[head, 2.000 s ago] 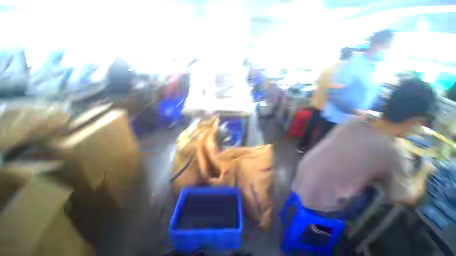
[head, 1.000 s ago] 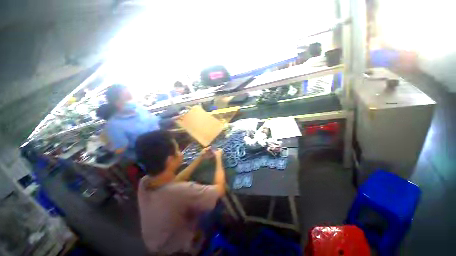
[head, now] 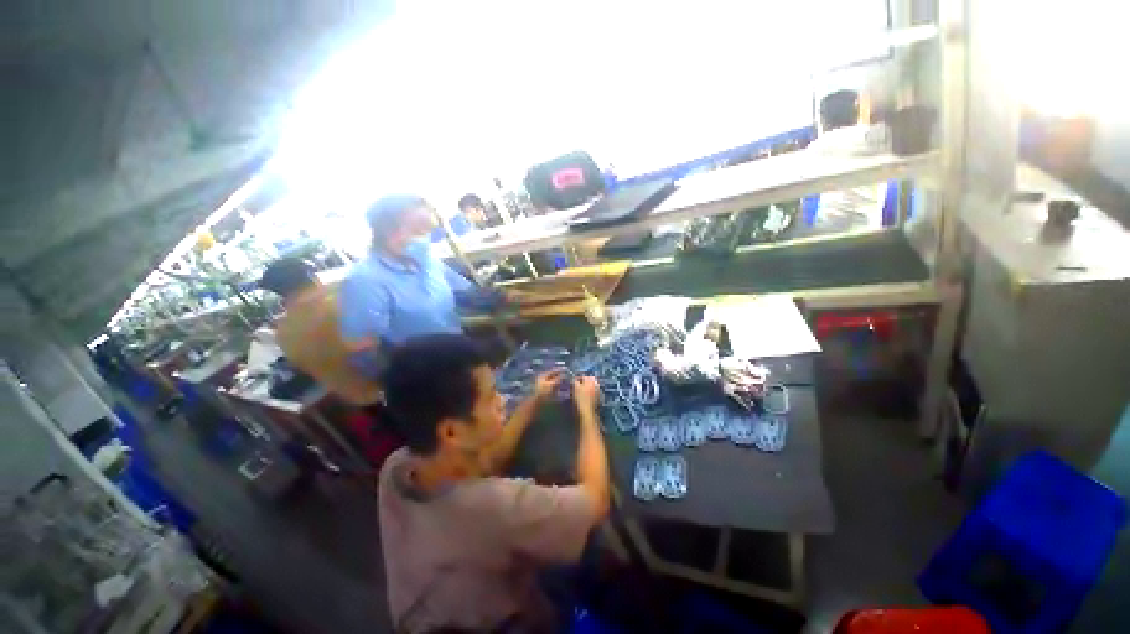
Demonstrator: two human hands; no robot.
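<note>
Neither of my hands is in the picture. Nearest in front is a dark-topped worktable [head: 756,486] with a heap of blue-grey ring-shaped parts [head: 635,375]. More flat blue-grey moulded parts [head: 713,429] lie in a row near the table's middle, with two below them [head: 659,478]. White and brown crumpled rags [head: 713,359] lie beside the heap, and a white paper sheet [head: 783,325] lies behind. A seated person in a pinkish shirt [head: 490,520] holds both hands together at the heap's near left edge; what is in them is too small to tell.
A person in light blue with a mask [head: 403,291] stands behind, beside another person in yellow-brown [head: 316,332]. A blue stool [head: 1035,533] and a red stool [head: 911,622] stand lower right. A pale cabinet [head: 1066,359] is at right. A shelved conveyor line [head: 793,263] runs behind the table.
The view has steadied and shifted, so the table sits further right. The person in light blue now faces this way, and the yellow-orange board has gone from upright to lying low on the line.
</note>
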